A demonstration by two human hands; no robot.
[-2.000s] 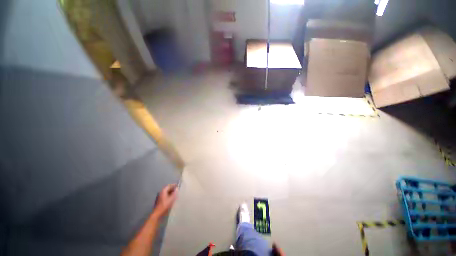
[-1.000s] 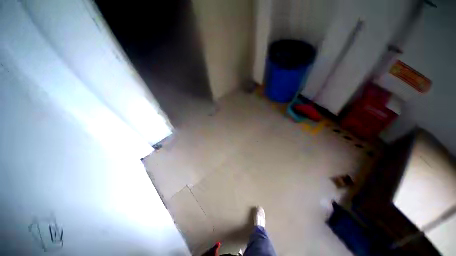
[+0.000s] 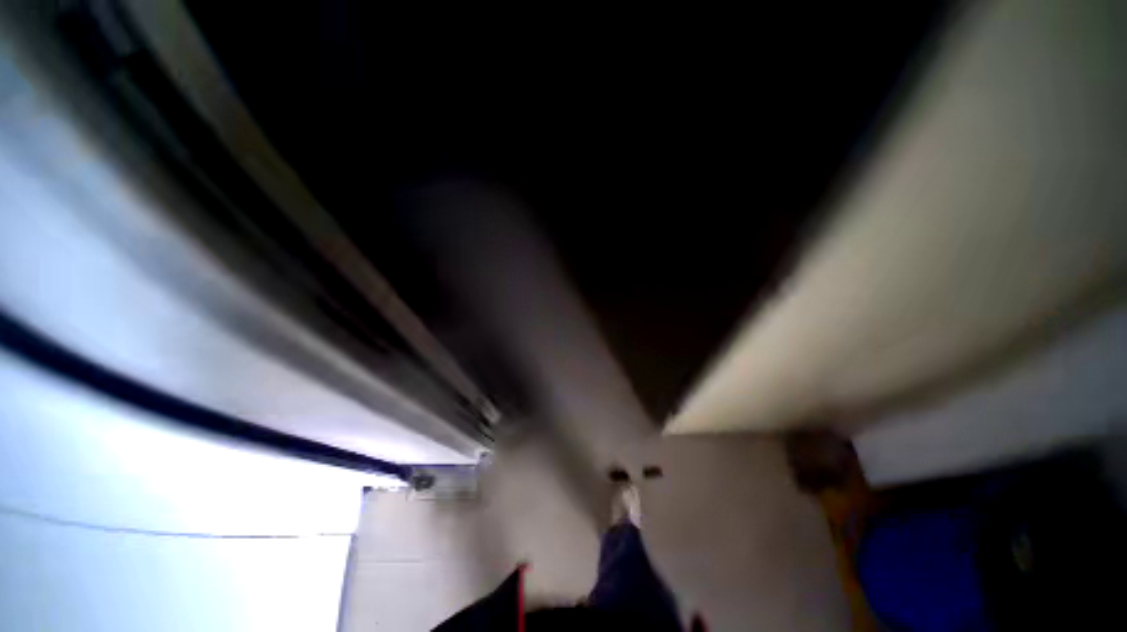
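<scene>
Neither of my hands can be made out in the head view. No held object shows. Nearest in front of me is a dark doorway opening (image 3: pixel 593 161) with a pale floor (image 3: pixel 742 519) leading into it. My own leg and light shoe (image 3: pixel 627 504) show at the bottom centre, with dark clothing and a thin red edge beside it. The picture is blurred and the inside of the doorway is too dark to read.
A pale wall (image 3: pixel 964 222) stands right of the opening. A bright white panel (image 3: pixel 148 494) and a blurred frame edge (image 3: pixel 309 247) are on the left. A blue bin (image 3: pixel 921 562) is at the lower right. Two small dark marks lie on the floor by my shoe.
The view has turned left and moved up to the dark doorway. The cartons and blue crate have left the picture; the blue bin is now at the lower right. My left hand, seen earlier, has gone.
</scene>
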